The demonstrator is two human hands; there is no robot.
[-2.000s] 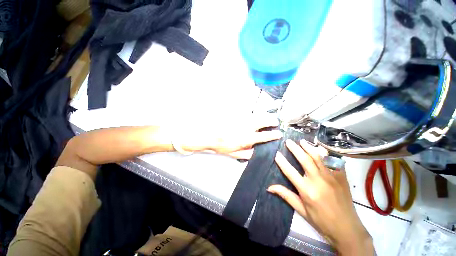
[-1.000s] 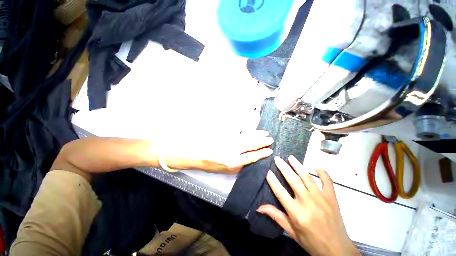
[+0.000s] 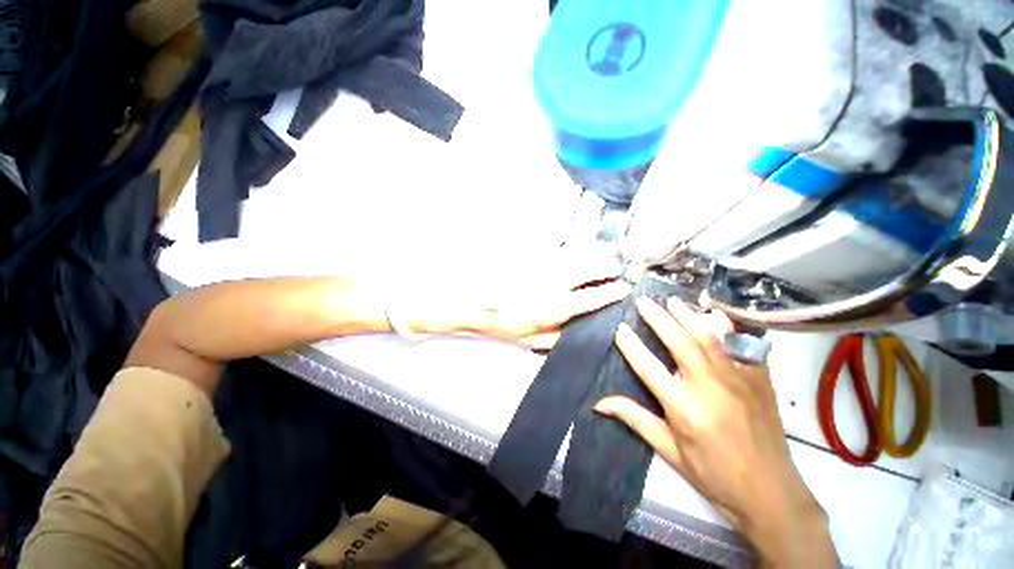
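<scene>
A dark fabric strip runs from under the machine head over the table's front edge, next to a second dark tail. My left hand lies on the left side of the cloth, its fingertips near the presser foot; it is washed out by glare. My right hand lies flat on the right strip with fingers spread, fingertips just below the foot. The needle and needle plate cannot be made out.
The white sewing machine head stands at the right, with a blue rounded attachment behind. Red and yellow scissors handles and a small brown block lie right. Tangled dark strips lie upper left. A clear packet is lower right.
Since one second ago both hands and the cloth have moved up to the presser foot. The two tails now show apart. The machine and blue attachment appear shifted right and down in the view.
</scene>
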